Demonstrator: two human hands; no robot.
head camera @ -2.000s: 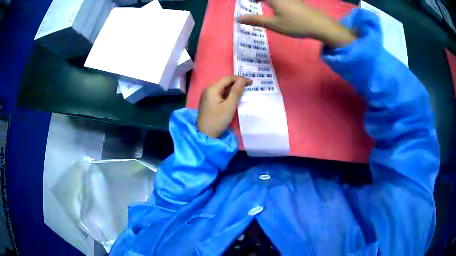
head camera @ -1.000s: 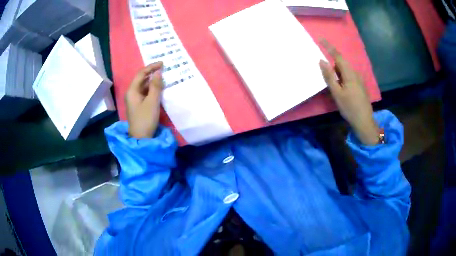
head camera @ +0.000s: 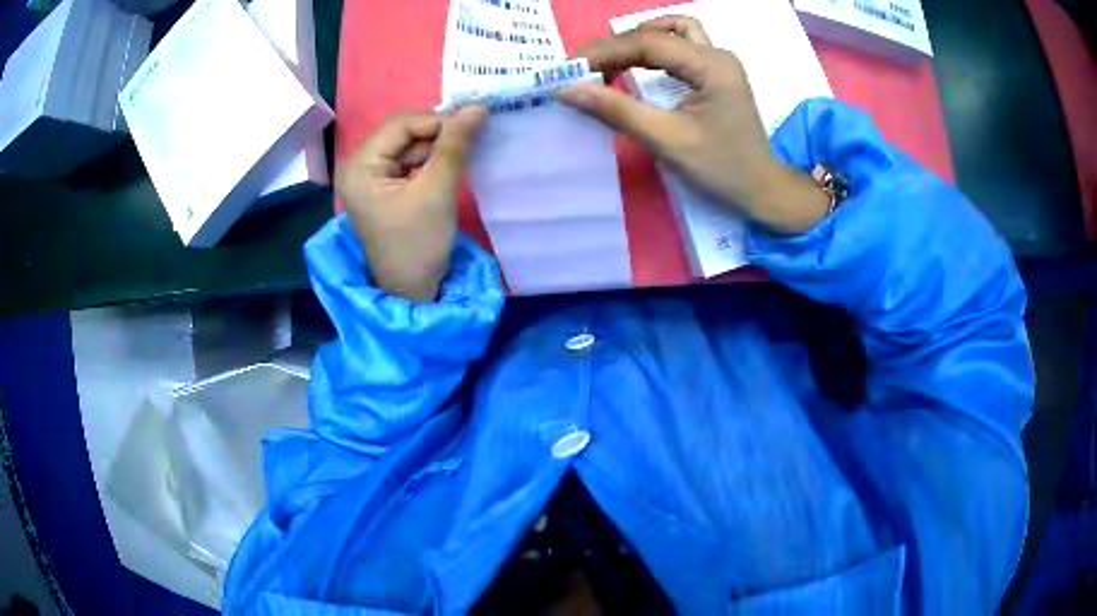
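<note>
The white label strip (head camera: 553, 217) runs toward me over the red mat, blank at its near end, with printed rows at the far end. My left hand (head camera: 415, 193) pinches the left end of a barcode row. My right hand (head camera: 704, 126) holds a barcode label (head camera: 561, 80) by its right end between thumb and fingers; whether the label is fully off the strip cannot be told. A flat white box (head camera: 718, 247) lies on the mat, partly under my right hand and forearm.
The red mat (head camera: 884, 120) lies on a dark green table (head camera: 96, 259). Stacks of white boxes (head camera: 223, 114) stand at the left. A labelled box (head camera: 869, 22) is at the far right. A pale liner (head camera: 229, 469) sits in an open container at the lower left.
My right hand has moved left from the flat box to the label strip and taken hold of a label. My left hand has closed on the strip's printed row. The view has shifted.
</note>
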